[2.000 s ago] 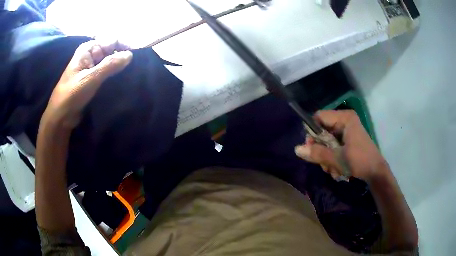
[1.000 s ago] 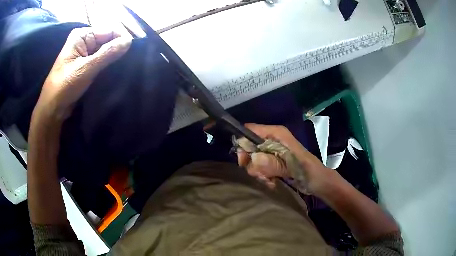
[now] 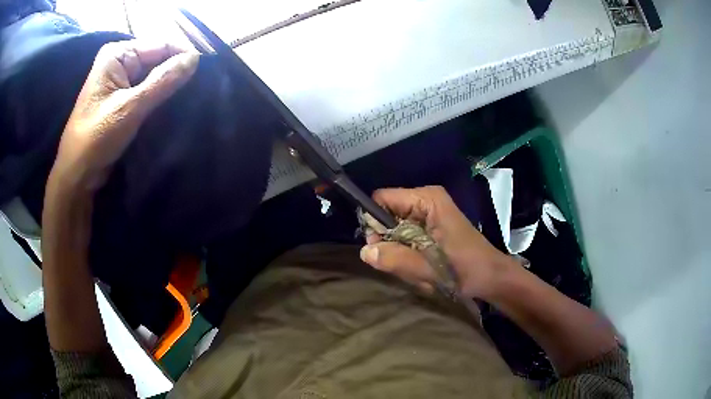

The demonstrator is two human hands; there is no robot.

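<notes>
My left hand (image 3: 117,109) pinches the upper edge of a dark navy cloth (image 3: 187,148) between thumb and fingers; the cloth hangs over the table's front edge. My right hand (image 3: 429,241) holds long dark scissors (image 3: 292,125) by cloth-wrapped handles. The blades point to the upper left and their tips are at the cloth's edge, close by my left fingertips. Glare hides part of the tips, so I cannot tell whether they touch the cloth.
The white table (image 3: 390,62) has a printed ruler scale along its front edge. A small dark piece (image 3: 538,8) lies at the back. A green bin (image 3: 557,156) with white strips (image 3: 501,199) stands at the right. An orange item (image 3: 181,312) is at the lower left.
Since the first frame the scissors have come left and down onto the cloth beside my left hand. Since the second, the right hand's grip has shifted slightly; the left still pinches the cloth.
</notes>
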